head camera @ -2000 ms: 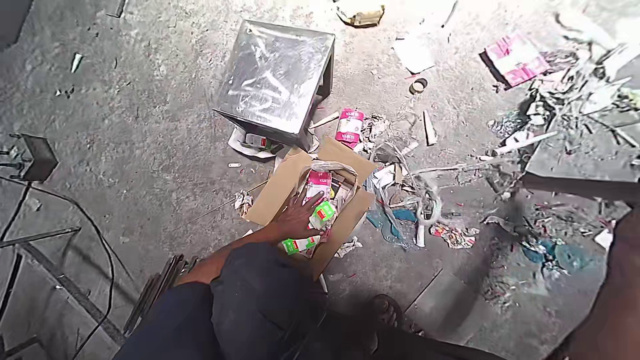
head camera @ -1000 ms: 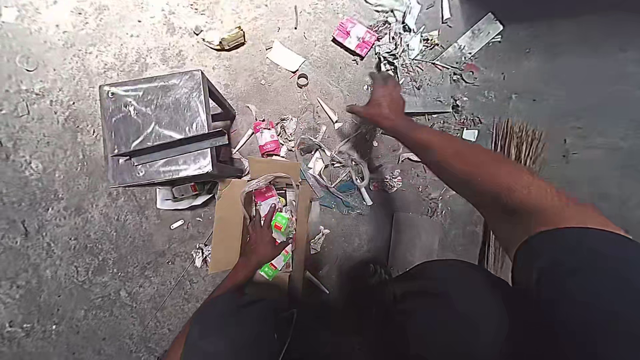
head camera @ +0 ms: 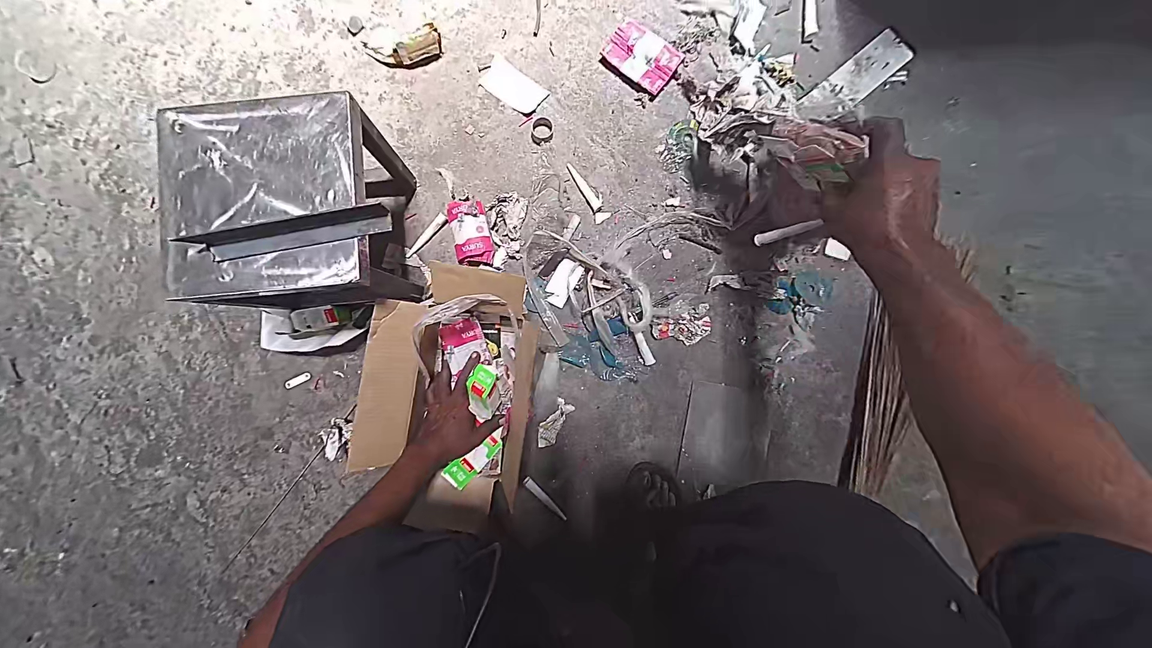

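My left hand lies with spread fingers on the contents of an open cardboard box. In the box are a pink packet and green-and-white small boxes, among other scraps. My right hand, at the upper right, is closed on a bunch of crumpled wrappers, partly blurred. Just below that bunch is a white tube-like piece. Close beyond it lies a heap of paper and plastic scraps.
A metal stool with an angle-shaped metal strip stands left. Pink packets, tangled plastic strips and a flat metal plate lie on the concrete floor. A stick broom lies by my right forearm; a sandalled foot is below.
My right hand has reached further up and right to the scrap heap and now holds crumpled wrappers; one second ago it looked empty. My left hand stays in the box. The view has shifted.
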